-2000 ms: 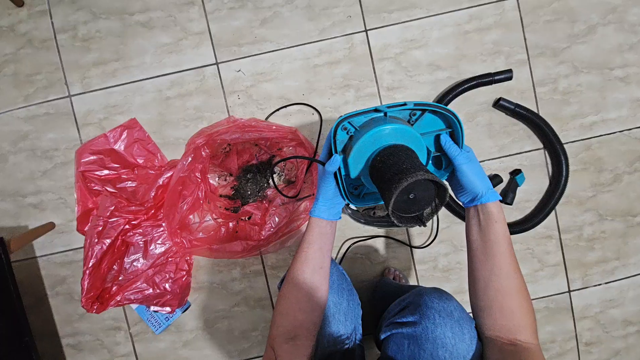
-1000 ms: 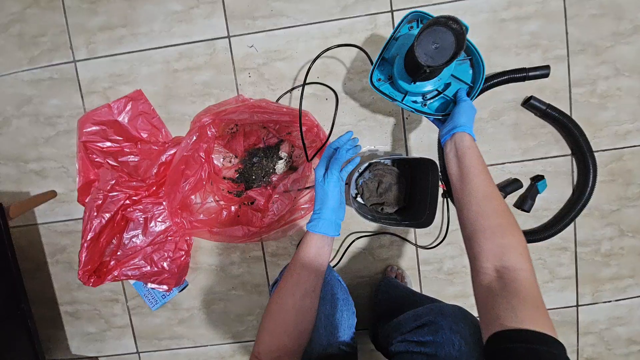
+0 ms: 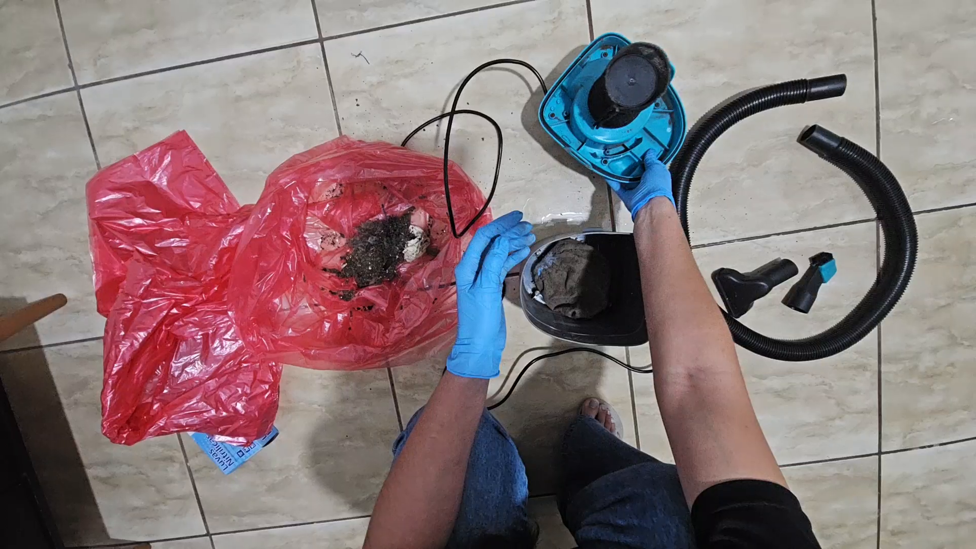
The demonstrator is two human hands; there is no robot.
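Observation:
Both hands wear blue gloves. My right hand (image 3: 646,184) grips the near edge of a teal vacuum cleaner head (image 3: 579,114), whose underside faces up with a dark cylindrical filter (image 3: 631,80) on it. My left hand (image 3: 494,267) is empty, its fingers loosely extended, between the bag and the canister. Beside it the open black vacuum canister (image 3: 625,263) holds a clump of grey-brown dust (image 3: 576,278) at its left side; my right forearm covers its right edge. A red plastic bag (image 3: 175,305) lies spread at the left, with dark debris (image 3: 374,248) and a whitish lump in it.
A black corrugated hose (image 3: 900,229) curves over the tiled floor at the right, around two small nozzles (image 3: 751,284) (image 3: 810,282). A black power cord (image 3: 499,152) loops over the bag's edge. A blue printed package (image 3: 232,451) pokes from under the bag. Furniture stands at the lower left.
The vacuum head, held in both hands two seconds ago, is now in my right hand alone, up and away from the canister. My left hand has let go of it. The canister's inside has come into view.

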